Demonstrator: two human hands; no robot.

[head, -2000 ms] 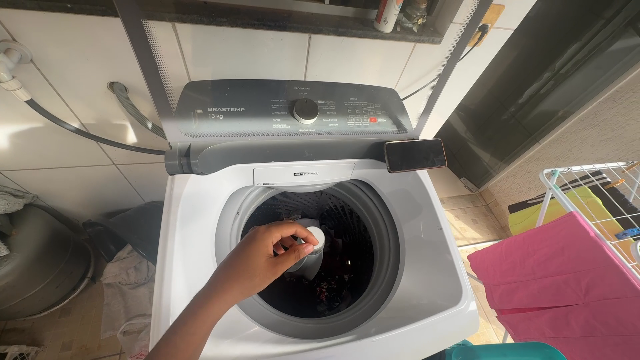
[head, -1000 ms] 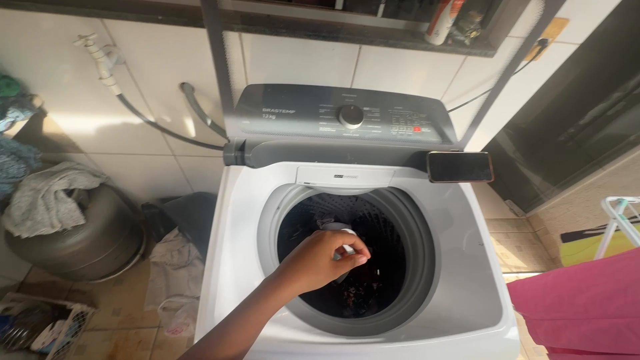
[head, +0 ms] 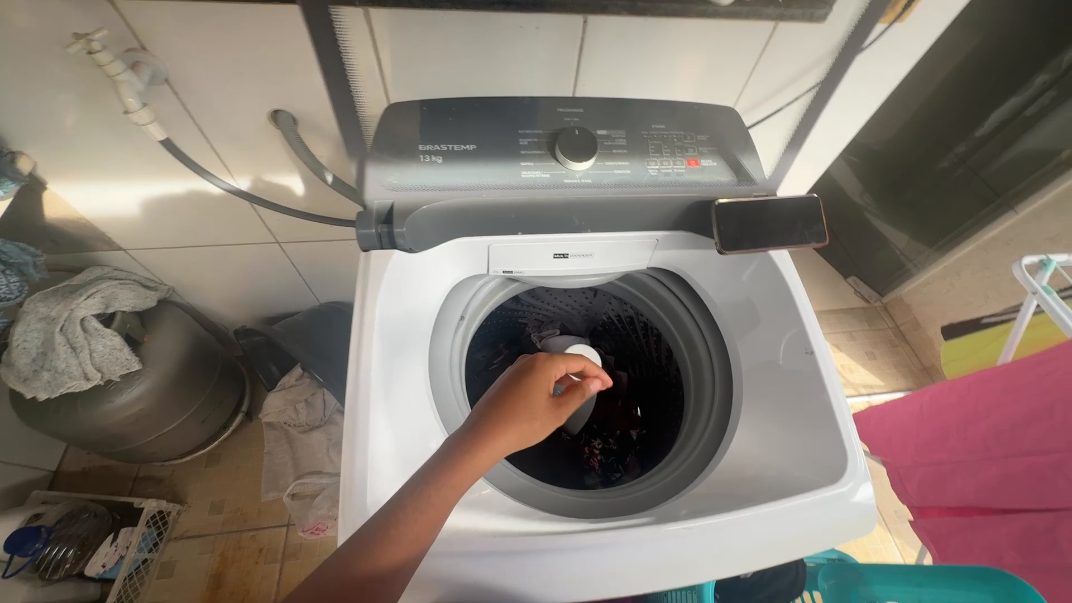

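Note:
A white top-loading washing machine (head: pixel 804 377) stands with its lid raised. My left hand (head: pixel 536 402) hangs over the drum opening, fingers bent and thumb near the index fingertip; no held object can be made out. Just behind the fingers rises the pale top of the agitator (head: pixel 579 350), partly covered by the hand. Dark and patterned clothes (head: pixel 607 452) lie low in the shadowed drum. Behind the opening is the control panel with a round knob (head: pixel 576 148). My right hand is out of view.
A smartphone (head: pixel 770 224) lies at the machine's back right corner. Left are a gas cylinder (head: pixel 159 394) with a grey cloth (head: pixel 75 327), a crate (head: pixel 151 544) and a tap (head: pixel 126 84). Pink fabric (head: pixel 980 452) hangs at the right, above a teal basket (head: pixel 930 582).
The view has shifted left, bringing the crate and more of the gas cylinder into sight. My left hand stays over the drum with its fingers bent.

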